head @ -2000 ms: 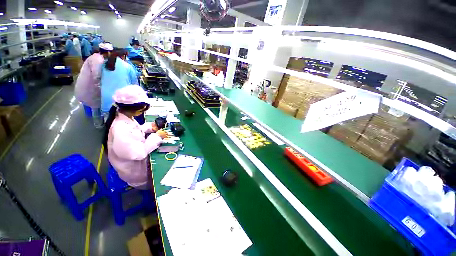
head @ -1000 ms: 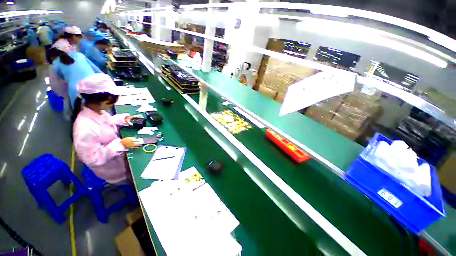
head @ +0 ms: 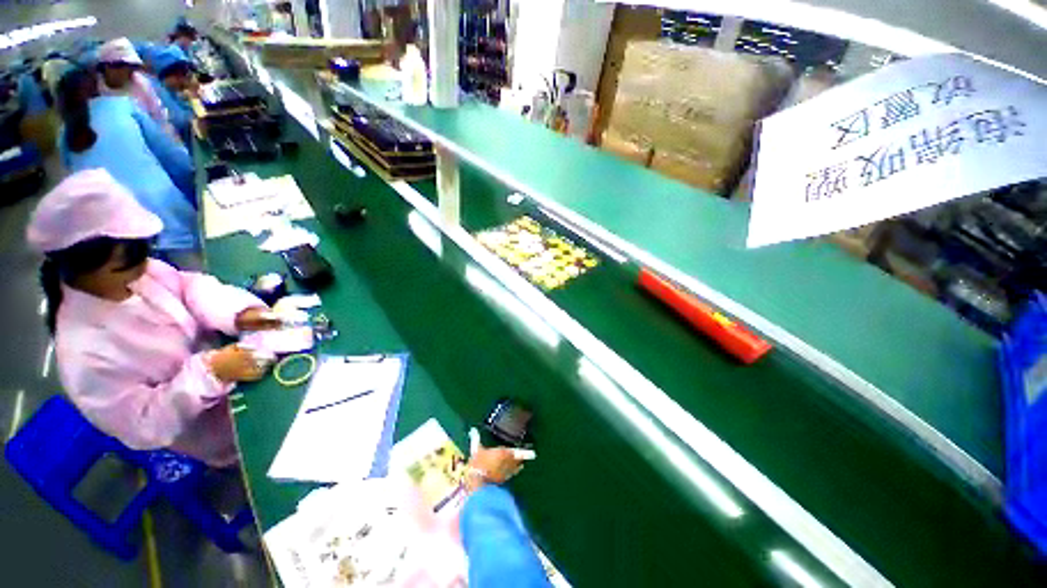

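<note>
A small black box-shaped unit (head: 508, 422) sits on the green bench mat beyond the papers. My left hand (head: 494, 464), in a blue sleeve with white finger coverings, reaches from the bottom edge to the near side of the unit. Its fingers are apart and not closed on it; whether they touch it is unclear. Printed sheets (head: 350, 534) with coloured pictures lie at the bottom, partly under my arm. My right hand is not in view.
A blue-edged clipboard (head: 342, 416) and yellowish ring (head: 295, 370) lie left. A worker in pink (head: 144, 345) sits beyond, handling a pale object. The white-edged shelf holds yellow parts (head: 537, 250) and a red tray (head: 703, 318). A blue bin (head: 1025, 414) and hanging paper sign (head: 896, 149) are right.
The view has moved closer to the bench and the seated worker. My left hand has come in from the bottom, up to the black unit.
</note>
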